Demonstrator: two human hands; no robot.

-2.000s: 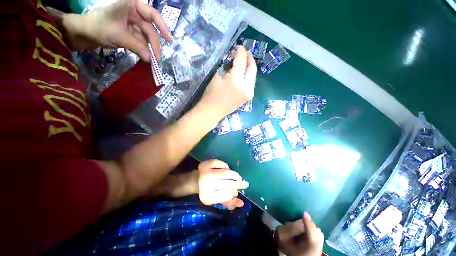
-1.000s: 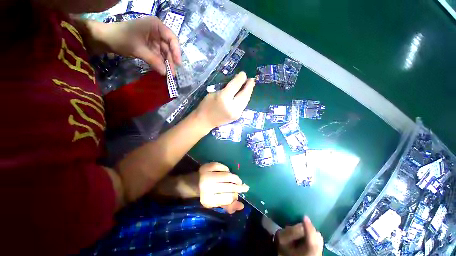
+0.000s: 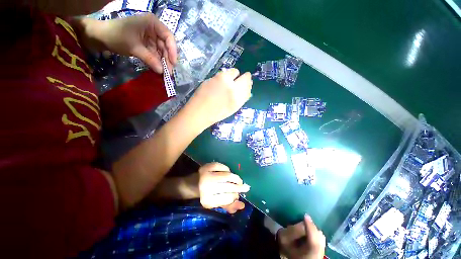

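My left hand (image 3: 221, 187) is at the near edge of the green bench, palm down, fingers close together and slightly curled. I cannot tell if a tiny part is at its fingertips. My right hand (image 3: 305, 240) is at the bottom edge, partly cut off and dim, one finger pointing up; its grip is unclear. Beyond my hands, several blue and silver-white circuit boards (image 3: 270, 154) lie loose on the green top. A bright white sheet (image 3: 333, 161) lies to their right. Tiny white scraps (image 3: 264, 203) lie near the table edge between my hands.
A person in red (image 3: 65, 126) reaches in from the left, one hand (image 3: 222, 96) over the bench, the other holding a white perforated strip (image 3: 168, 78). Clear bags of boards lie at upper left (image 3: 194, 30) and at right (image 3: 414, 202). A thin wire loop (image 3: 339, 123) lies beyond the boards.
The person in red has drawn the reaching hand back from the far boards, where boards now lie grouped. The strip has moved a little right and down. My hands have hardly moved.
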